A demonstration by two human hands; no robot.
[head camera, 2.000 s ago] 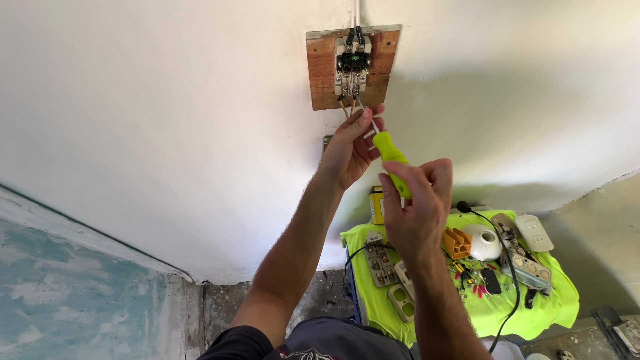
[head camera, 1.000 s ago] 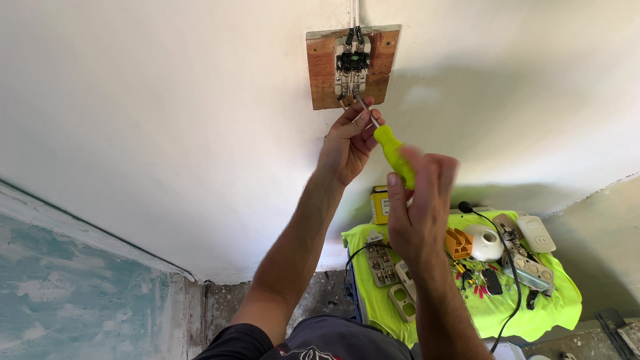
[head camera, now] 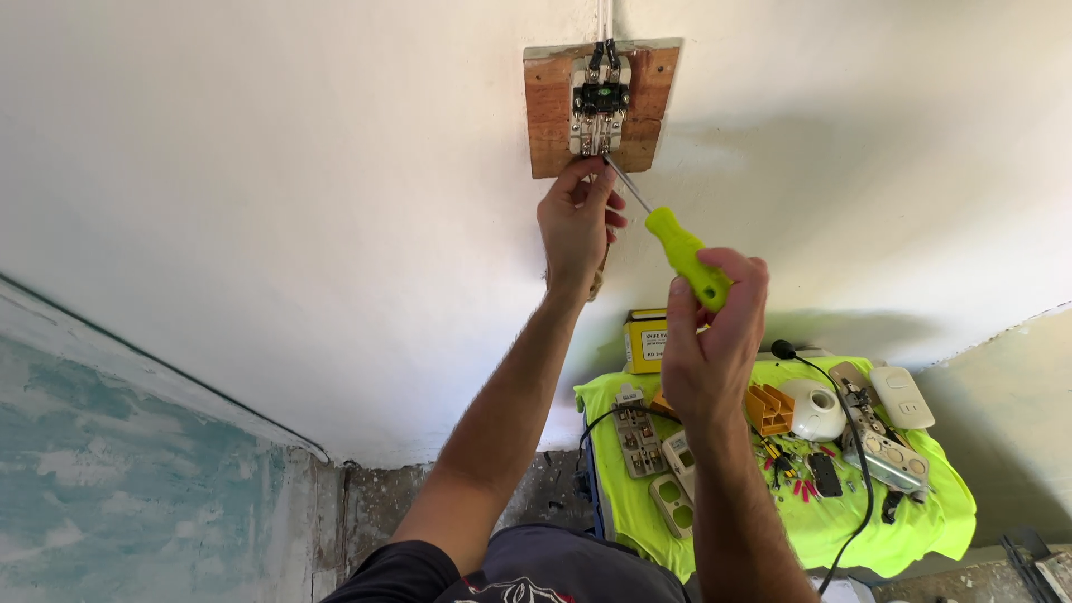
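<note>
My right hand (head camera: 716,335) grips the yellow-green handle of a screwdriver (head camera: 685,255). Its shaft slants up to the left, and the tip meets the lower right terminal of a knife switch (head camera: 600,105). That switch is fixed on a wooden board (head camera: 548,117) on the wall, with wires (head camera: 605,21) entering from above. Just below the switch, my left hand (head camera: 582,209) pinches a wire at the lower terminals; the fingers hide most of it.
Below right, a yellow-green cloth (head camera: 913,536) bears a white lamp holder (head camera: 812,410), an orange plastic part (head camera: 769,409), outlet plates (head camera: 672,502), a metal box (head camera: 892,456) and a black cord (head camera: 867,477). A yellow box (head camera: 643,343) stands behind.
My right hand's fingers have shifted on the screwdriver handle, whose butt end now shows. My left hand stays near the lower terminals.
</note>
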